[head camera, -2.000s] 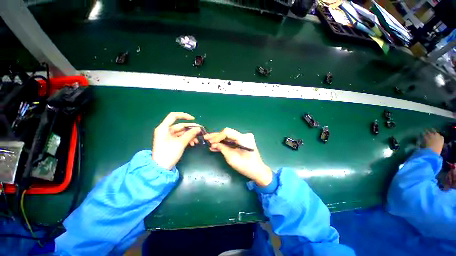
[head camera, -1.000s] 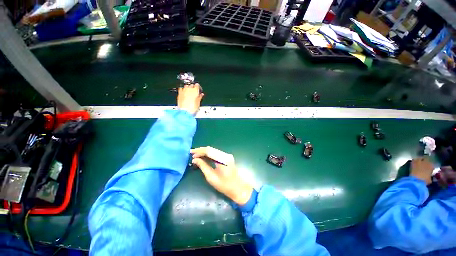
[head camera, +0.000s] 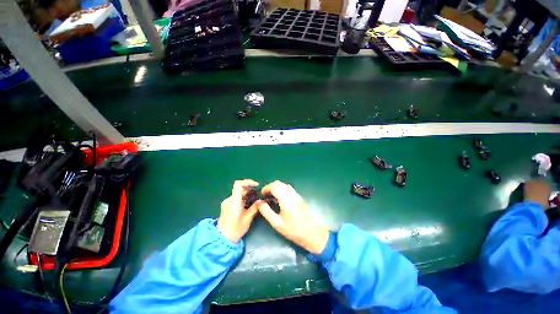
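My left hand (head camera: 234, 211) and my right hand (head camera: 296, 216) are bare and meet above the green bench, left of the view's middle. Between their fingertips is a small black module (head camera: 252, 197), mostly covered by the fingers. A dark piece also shows under my right fingers; whether it is part of the module or a thin tool is unclear. Three black modules lie to the right of my hands: one nearer (head camera: 362, 190), one farther (head camera: 381, 162) and one upright-looking (head camera: 400, 176).
A red bin (head camera: 121, 228) of black devices and cables stands at left. Beyond the white strip (head camera: 295, 135) lie spaced modules and a silvery lump (head camera: 254, 99). Black trays (head camera: 297, 28) stand behind. A neighbour's blue sleeve (head camera: 522, 245) and more modules (head camera: 465, 160) are at right.
My left hand reached across the white strip beside the silvery lump, then came back to my right hand. The dark pen-like stick seen in my right hand no longer shows clearly. The view has shifted.
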